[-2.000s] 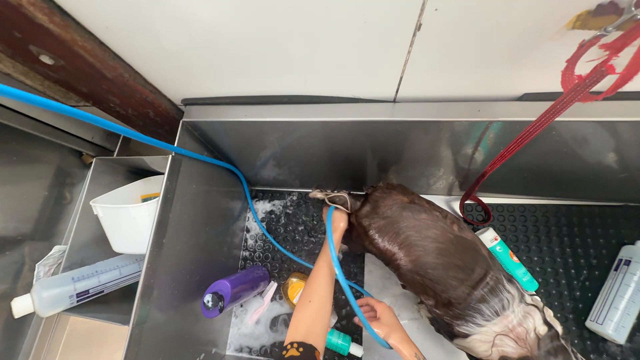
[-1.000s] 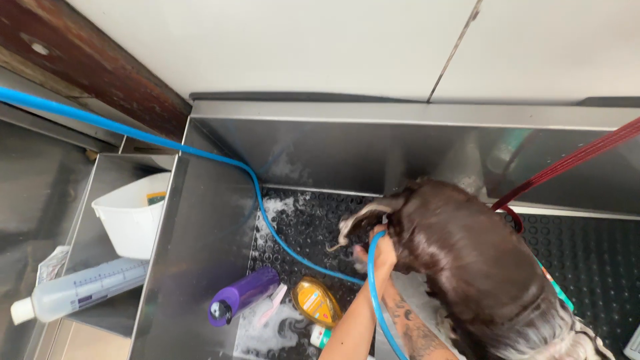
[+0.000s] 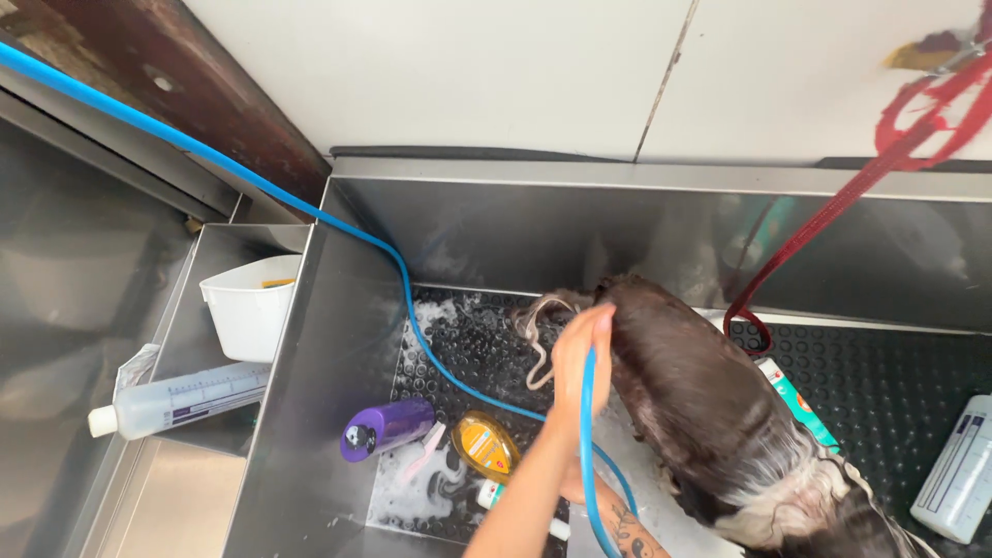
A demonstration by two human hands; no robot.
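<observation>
A wet brown-and-white dog (image 3: 697, 387) stands in the metal tub, its rump towards the wall side and its wet tail (image 3: 542, 318) at the left. My left hand (image 3: 581, 364) is closed around a blue hose (image 3: 589, 434) beside the dog's hindquarters; the hose end is hidden. My right hand (image 3: 573, 482) is lower, under my left forearm, mostly covered, so its fingers cannot be made out. Left of my arms lie a purple bottle (image 3: 395, 426), a pink slim item (image 3: 425, 453) and a bottle of amber liquid (image 3: 486, 447). A white-and-green tube (image 3: 802, 407) lies beyond the dog.
A red leash (image 3: 821, 217) runs down from the upper right into the tub. At far right lies a translucent bottle (image 3: 957, 473). Left of the tub wall are a white bin (image 3: 252, 314) and another bottle (image 3: 190, 399). Suds cover part of the black rubber mat (image 3: 465, 341).
Two seconds ago my right hand held a lower part of the hose, clear of my left forearm; now it is mostly hidden beneath that forearm. My left hand stays around the hose near the rump.
</observation>
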